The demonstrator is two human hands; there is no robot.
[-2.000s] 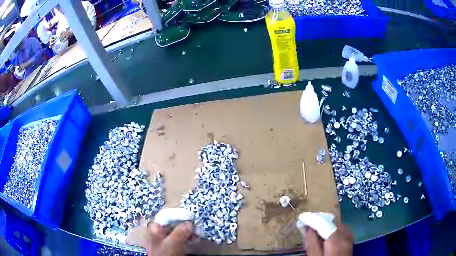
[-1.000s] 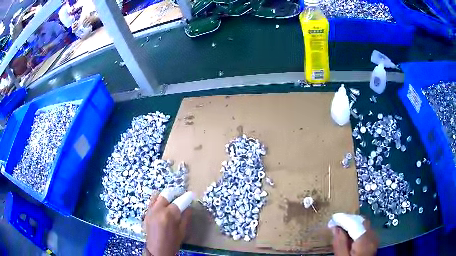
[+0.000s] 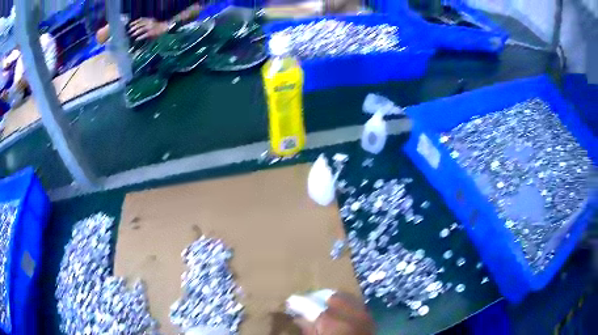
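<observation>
My right hand (image 3: pixel 338 318), blurred, with a white finger cover, is over the lower right of the cardboard (image 3: pixel 282 226); whether it holds a fitting I cannot tell. A dark stain is partly visible beside it. A white shape at the bottom edge, on the middle pile of silver fittings (image 3: pixel 208 284), may be a finger cover of my left hand; the rest is cut off. A larger silver pile (image 3: pixel 92 281) lies at the left, partly off the cardboard. Stemmed caps (image 3: pixel 397 271) lie scattered at the right. A white squeeze bottle (image 3: pixel 321 181) stands at the cardboard's top right corner.
A yellow bottle (image 3: pixel 284 108) stands behind the cardboard, a small translucent bottle (image 3: pixel 374 133) to its right. Blue bins with silver parts stand right (image 3: pixel 459 216), left (image 3: pixel 29 248) and back (image 3: pixel 357 67). Green glass lids (image 3: pixel 190 49) and a person's hand (image 3: pixel 147 27) are across the bench.
The view has swung right and up, so the work sits further left and lower. My right hand has moved left over the stained area. My left hand has nearly left the picture.
</observation>
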